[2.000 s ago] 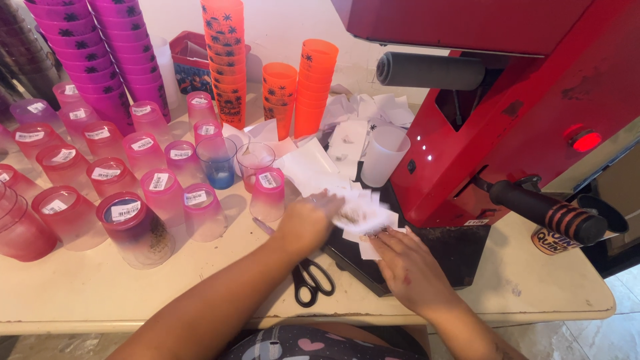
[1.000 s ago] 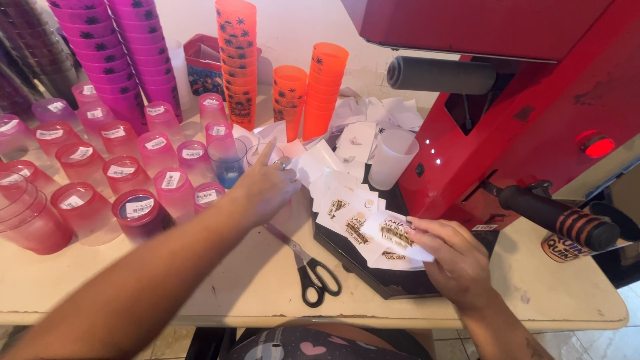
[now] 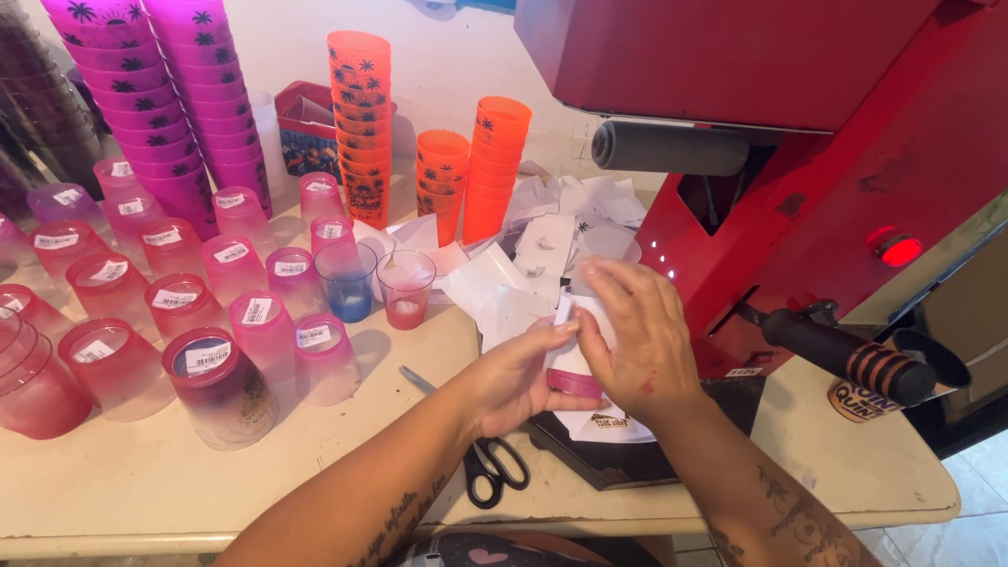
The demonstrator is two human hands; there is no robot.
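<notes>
Between my two hands is a pinkish plastic cup [image 3: 575, 384] with white paper wrapped around it; its pink end shows low by my left palm. My left hand [image 3: 520, 370] holds the cup from the left, thumb on the paper. My right hand [image 3: 642, 339] lies over the paper from the right, fingers pointing up. Beneath them, printed paper pieces [image 3: 606, 425] rest on the black base of the red press. Black-handled scissors [image 3: 492, 468] lie on the table below my left wrist. A clear cup [image 3: 618, 246] stands partly hidden behind my right fingers.
Upside-down pink cups [image 3: 260, 315] with stickers fill the left. Purple cup stacks [image 3: 150, 118] and orange cup stacks [image 3: 360, 134] stand behind. A blue-tinted cup [image 3: 345, 279] is near loose white papers [image 3: 504, 276]. The red press [image 3: 787, 236] with its lever handle [image 3: 846, 354] occupies the right.
My left hand has come back from the cups and papers at the left. Both hands are now together around a paper-wrapped cup. The right hand has left the edge of the printed papers.
</notes>
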